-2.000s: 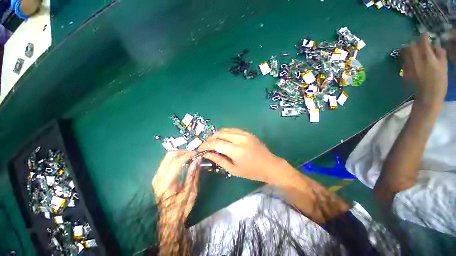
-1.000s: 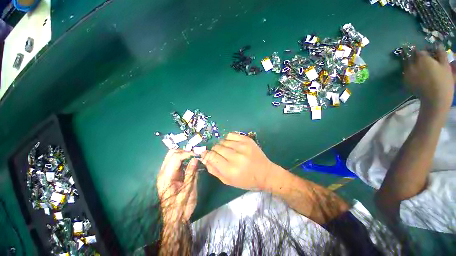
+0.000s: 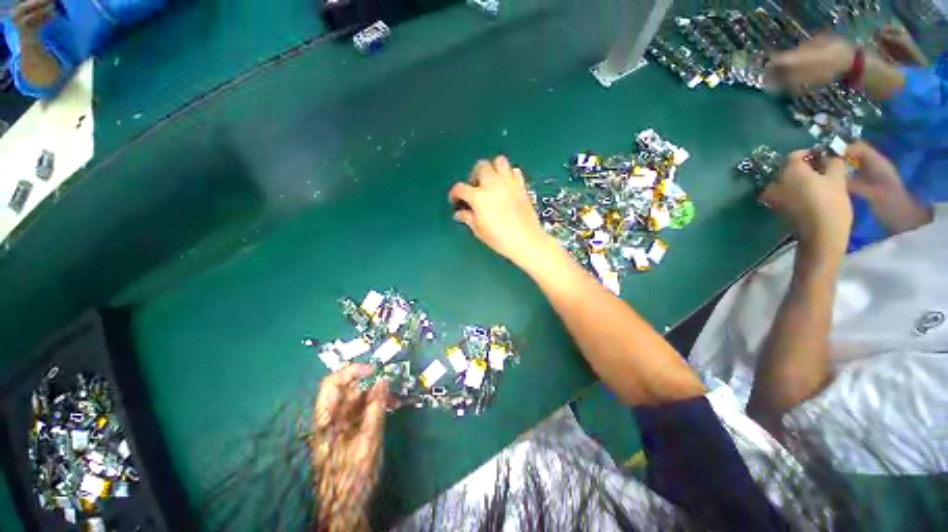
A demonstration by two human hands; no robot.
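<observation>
My left hand (image 3: 350, 421) is at the near edge of a loose pile of circuit board assemblies (image 3: 387, 320), with its fingertips on or beside a board; I cannot tell if it grips one. A second loose group of boards with white cells (image 3: 478, 364) lies just right of it. My right hand (image 3: 499, 208) is stretched out over the spot left of the larger pile of boards (image 3: 624, 208), fingers curled downward. The small black parts are hidden under it, and what its fingertips hold cannot be seen.
A black tray (image 3: 130, 416) of boards stands at left. A white sheet (image 3: 62, 135) with two dark units lies at upper left. A metal post (image 3: 634, 42) stands at the back. Coworkers' hands (image 3: 816, 197) work at right near rows of boards (image 3: 717, 47). A unit (image 3: 371, 36) lies on the far strip.
My right hand has left my left hand and reached forward to the black parts' spot. My left hand has lowered slightly. The view has shifted, showing more of the far side and a second coworker at right.
</observation>
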